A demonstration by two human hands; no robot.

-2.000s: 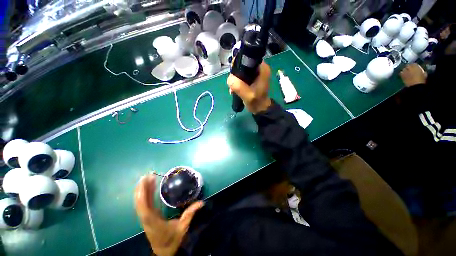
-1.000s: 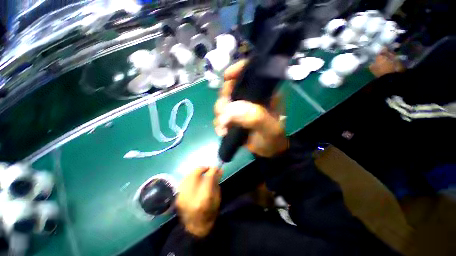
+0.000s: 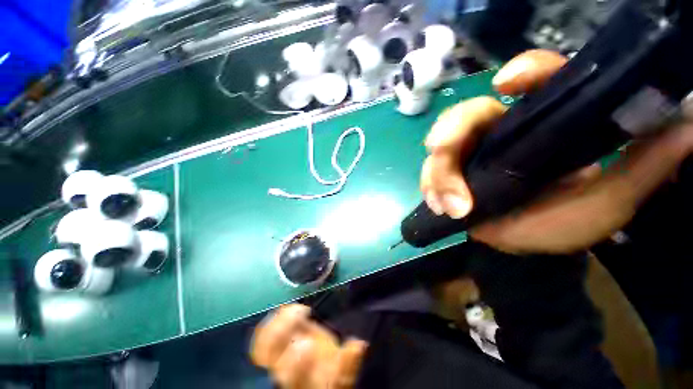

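My right hand [image 3: 486,159] is wrapped around a thick black electric screwdriver [image 3: 524,144]. Its thin tip points down and left over the bench's front part. My left hand [image 3: 308,349] is blurred below the front edge, fingers curled; whether it holds anything cannot be told. A camera head [image 3: 305,258] with a glossy dark dome inside a white rim lies on the green bench, just beyond my left hand and not touched by it.
Assembled cameras [image 3: 114,247] are piled at left. More cameras and shells [image 3: 414,72] stand along the rear rail. A white cable [image 3: 338,178] lies looped mid-bench. A black tool [image 3: 25,304] lies far left. A brown box [image 3: 619,319] is at lower right.
The screwdriver, in my right hand, has come nearer the view and tilted. My left hand has left the screwdriver tip and dropped below the bench edge. The view has shifted left.
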